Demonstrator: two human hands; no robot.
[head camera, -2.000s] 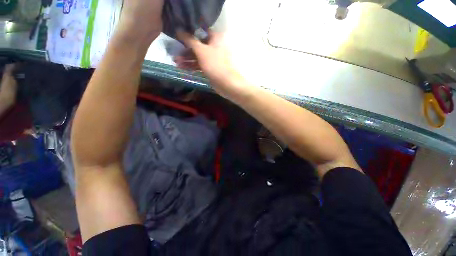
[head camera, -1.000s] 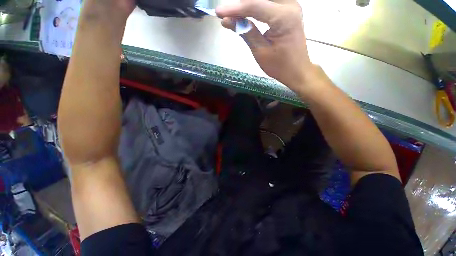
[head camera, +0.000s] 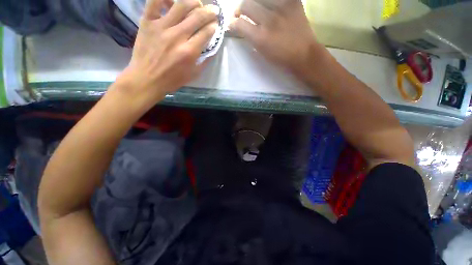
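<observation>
A small white piece with a dark edge (head camera: 213, 47) lies at the top of the view, under the fingers of my left hand (head camera: 168, 44). My left hand's fingers are bent over it and grip it. My right hand (head camera: 279, 31) is beside it with fingers bent towards the white piece; glare hides whether they hold it. Dark grey cloth (head camera: 77, 15) lies on the table at the upper left. The scissors with one orange and one red handle (head camera: 410, 77) lie on the table at the right.
The pale table (head camera: 72, 62) has a green front edge. Grey garments (head camera: 139, 181) are heaped below it, left of the lap, by a red rim. Blue and red baskets (head camera: 347, 181) stand below at the right. A small dark item (head camera: 452, 93) is at the table's right.
The view has shifted. My left hand has come fully into view and is on a white piece. My right hand has moved closer to it. The dark cloth now lies at the upper left.
</observation>
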